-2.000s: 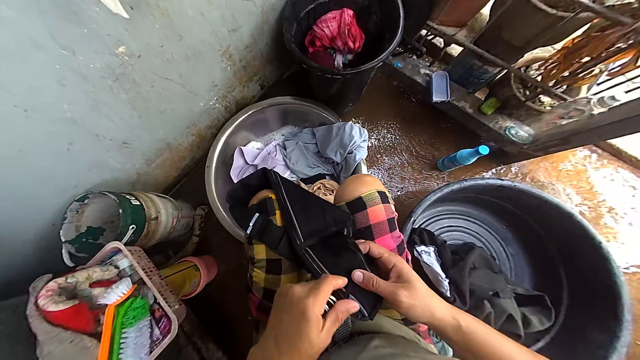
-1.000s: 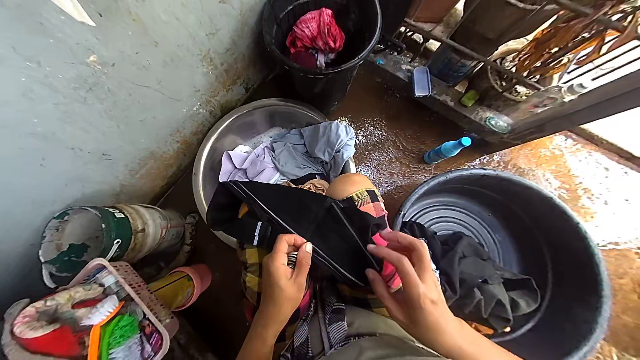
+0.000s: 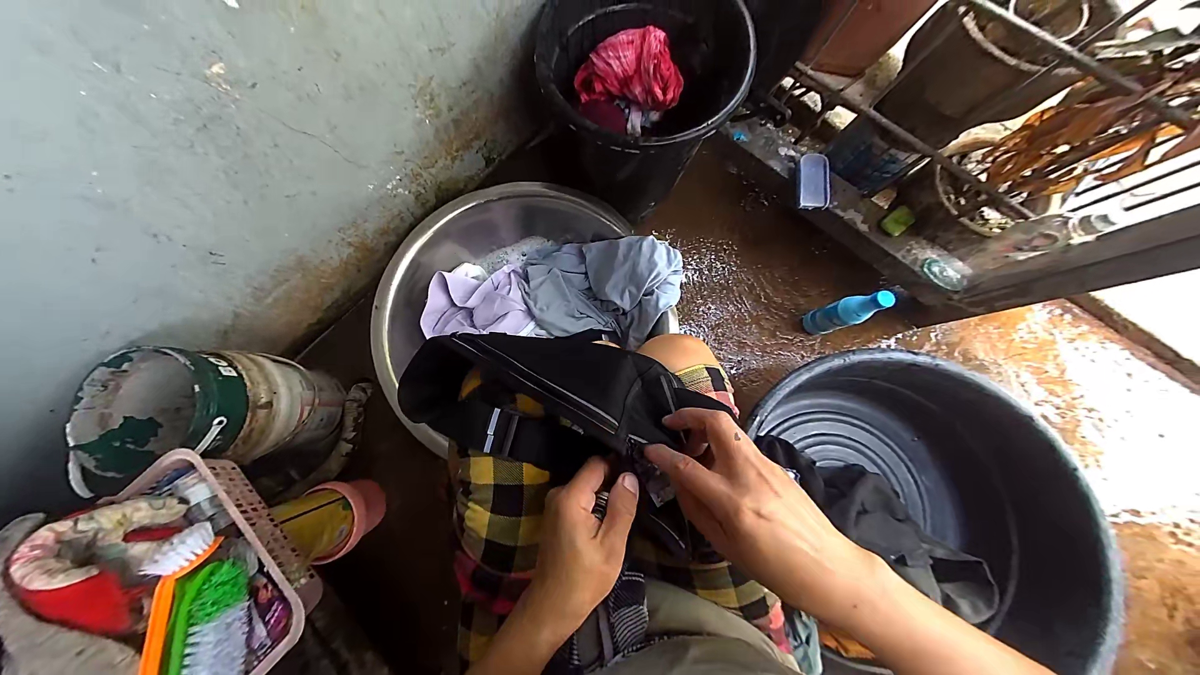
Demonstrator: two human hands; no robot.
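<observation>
A black fabric bag with straps and a zipper (image 3: 562,375) lies across my knees, over yellow and pink plaid cloth. My left hand (image 3: 586,534) pinches its lower edge between thumb and fingers. Farther right, my right hand (image 3: 727,478) grips the bag near a small opening or label; its fingertips are partly hidden by the fabric. Behind the bag, a steel basin (image 3: 403,291) holds a lavender garment (image 3: 478,302) and a grey garment (image 3: 609,281) with suds. Dark clothes (image 3: 900,534) lie in a large black tub (image 3: 1069,487) at my right.
A black bucket (image 3: 609,159) with red cloth (image 3: 633,70) stands beyond the basin. A blue bottle (image 3: 848,311) lies on the wet floor. At left are a worn paint bucket (image 3: 225,403) and a pink basket (image 3: 253,511) with scrub brushes (image 3: 211,600). A metal railing (image 3: 900,136) edges the upper right.
The black bag has been turned and spread differently across my knees. Both hands have shifted their hold along it, and the right fingers are now at a small opening or label.
</observation>
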